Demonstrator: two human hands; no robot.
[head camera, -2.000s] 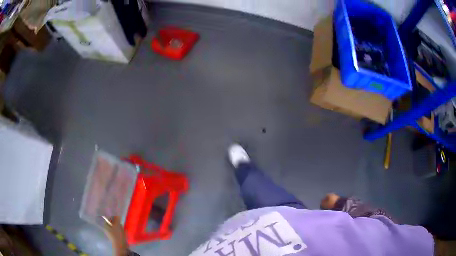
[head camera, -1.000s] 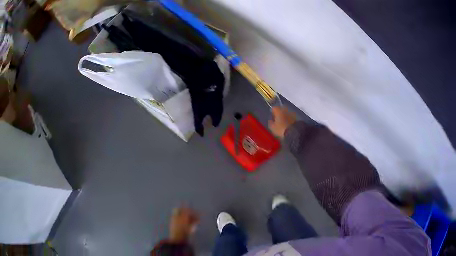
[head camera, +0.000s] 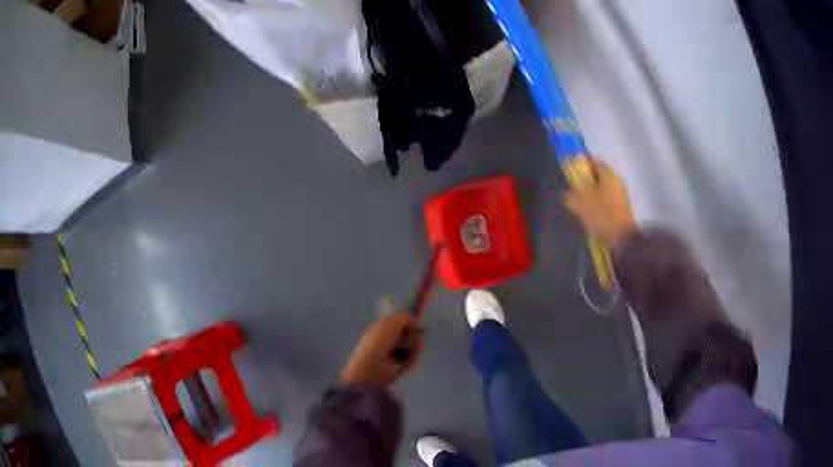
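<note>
My right hand (head camera: 603, 202) is closed around the yellowish grip end of the broom (head camera: 539, 77). The broom's handle is wrapped bright blue and runs up out of the top edge; its head is out of view. My left hand (head camera: 382, 351) is closed around the thin dark handle of the red dustpan (head camera: 498, 251). The dustpan's scoop lies in front of my feet, with a pale oval patch on it. Whether the scoop touches the floor, I cannot tell.
A red stool with a greyish top (head camera: 137, 424) stands at lower left. A white box with dark cloth (head camera: 425, 100) over it is at top centre. A white-covered block (head camera: 55, 182) is at left, near yellow-and-black tape (head camera: 75, 310). A pale sheet-like surface (head camera: 712, 182) runs along the right.
My left hand has taken hold of the dustpan's handle. My right hand has closed on the broom's grip end, which it was reaching at before. The red stool has come into view.
</note>
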